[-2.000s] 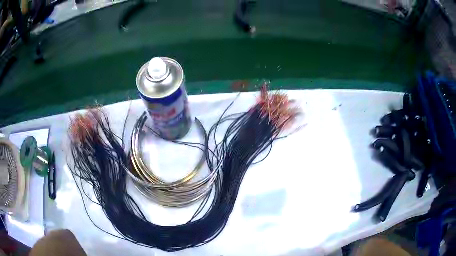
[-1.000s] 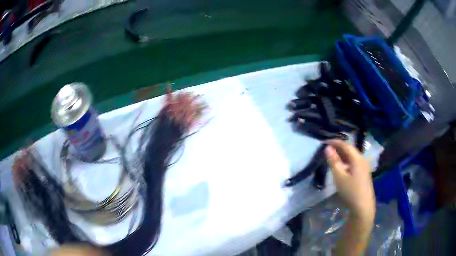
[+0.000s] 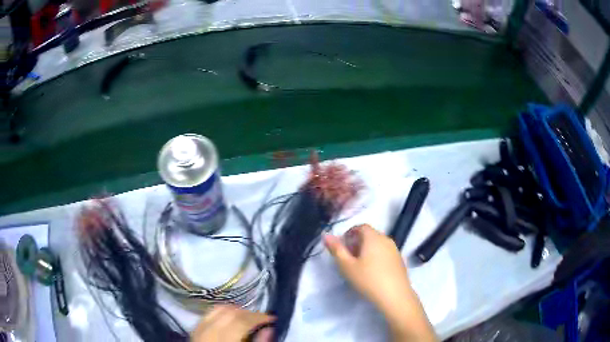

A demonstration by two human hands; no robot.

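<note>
My right hand (image 3: 371, 264) is beside the right arm of the black wire bundle (image 3: 291, 247), fingers curled and blurred. A black sleeve (image 3: 411, 207) sticks out behind its fingers, apparently held in it; its lower part is hidden. My left hand (image 3: 231, 325) is at the bottom edge, partly cut off, over the lower bend of the bundle and the near edge of the metal bands (image 3: 217, 292). A dark loop shows at its fingers; its grip is unclear. The bundle's frayed ends are reddish.
A spray can (image 3: 194, 184) stands inside the bands. More sleeves (image 3: 505, 200) lie heaped at right, by a blue bin (image 3: 565, 167). A green spool (image 3: 37, 260) lies at left beside a fan (image 3: 12, 287). Black arcs with wires (image 3: 251, 67) lie on the green belt (image 3: 374, 73).
The view has swung back left. My right hand has moved from the sleeve pile to the wire bundle, with a sleeve now at it. My left hand shows more, over the bundle.
</note>
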